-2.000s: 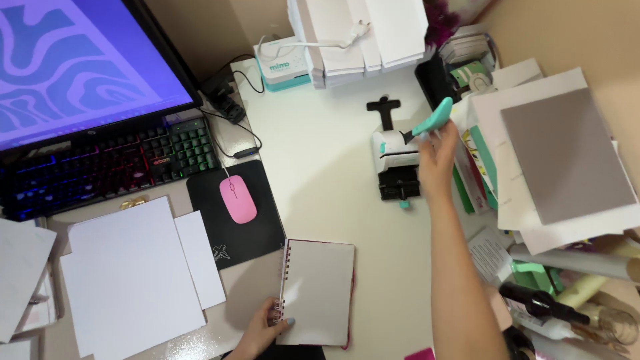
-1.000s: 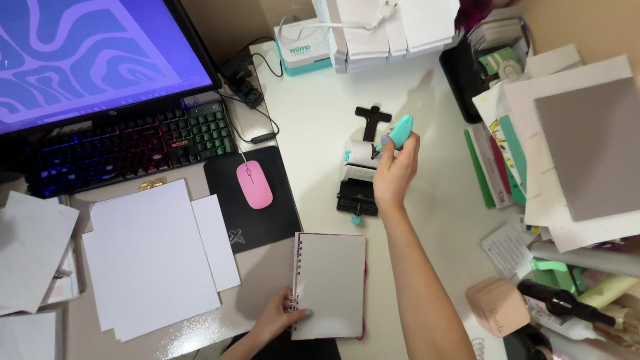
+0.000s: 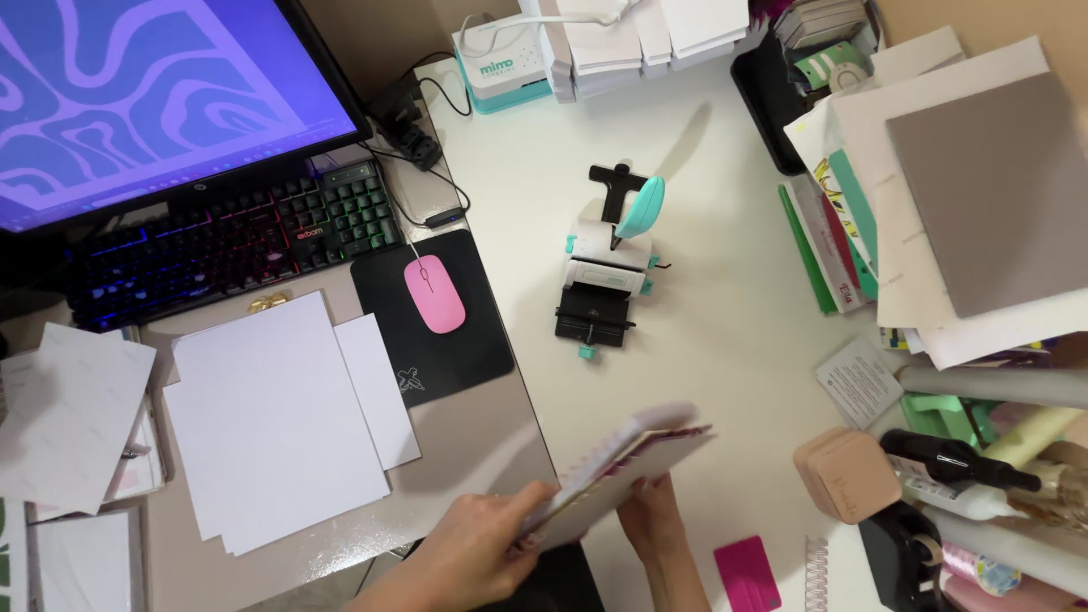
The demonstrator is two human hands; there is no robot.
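A spiral-bound notebook (image 3: 608, 489) is held tilted up off the desk at the bottom centre, its pages blurred by motion. My left hand (image 3: 484, 540) grips its lower left end. On its right side my right hand (image 3: 653, 518) holds the cover from below, with the fingertips partly hidden. Beyond the notebook, a small black and white punching or binding tool (image 3: 605, 276) with a turquoise lever handle (image 3: 642, 208) stands on the white desk, and neither hand touches it.
Left of the desk seam are a pink mouse (image 3: 434, 293) on a black mouse pad (image 3: 476, 353), white sheets (image 3: 276, 425) and a keyboard (image 3: 246, 242). Papers and a grey board (image 3: 994, 195) lie at the right, above a peach box (image 3: 847, 474) and a magenta card (image 3: 747, 574).
My right hand has let go of the turquoise lever handle and come down to the notebook. The notebook, flat on the desk before, is now lifted and tilted between both hands.
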